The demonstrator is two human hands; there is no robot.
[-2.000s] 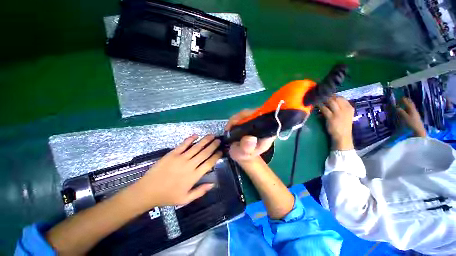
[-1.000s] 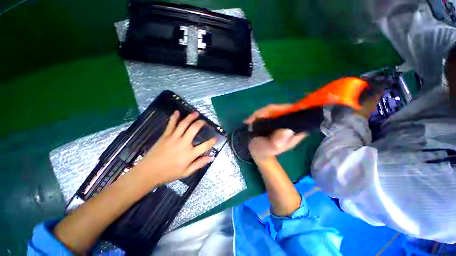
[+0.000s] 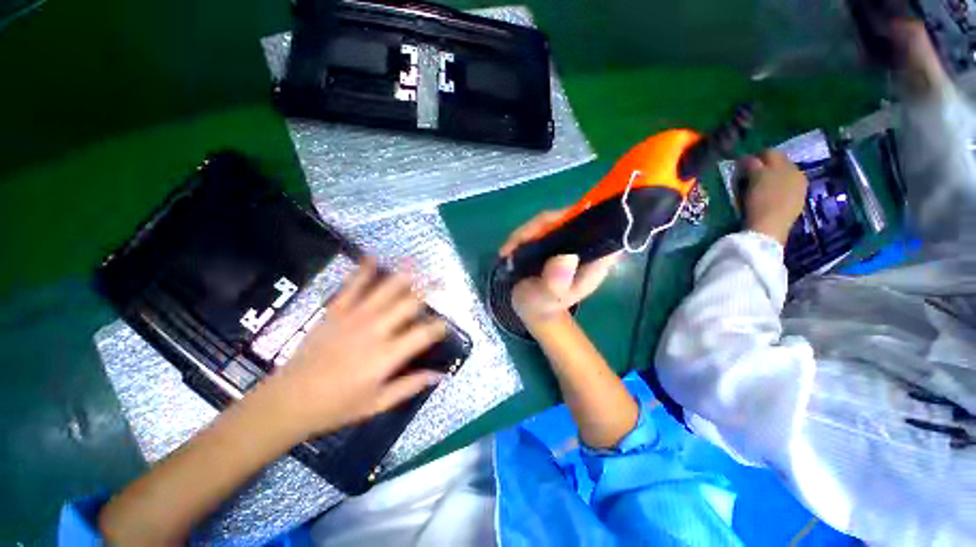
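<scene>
A black housing point(image 3: 198, 256) lies slanted on a silvery wrap sheet point(image 3: 476, 353), with pale bracket marks and a silver strip in its middle. My left hand point(image 3: 359, 347) rests on its right part, fingers apart, slightly blurred. My right hand point(image 3: 557, 283) is closed around the black grip of an orange and black electric screwdriver point(image 3: 647, 171), right of the housing. The tool's tip is hidden by the hand. A round dark dish point(image 3: 500, 305) shows partly beside and under my right hand.
A second black housing point(image 3: 353, 64) lies on another wrap sheet point(image 3: 364, 176) at the back. At the right a person in a white smock point(image 3: 749, 374) has a hand at another black housing point(image 3: 829, 219). A dark cord point(image 3: 642, 310) runs down right of my right hand.
The near housing has turned on its sheet, its upper end swinging to the left, with my left hand on it. The screwdriver moved right from the housing, then slightly back left, now over the dish.
</scene>
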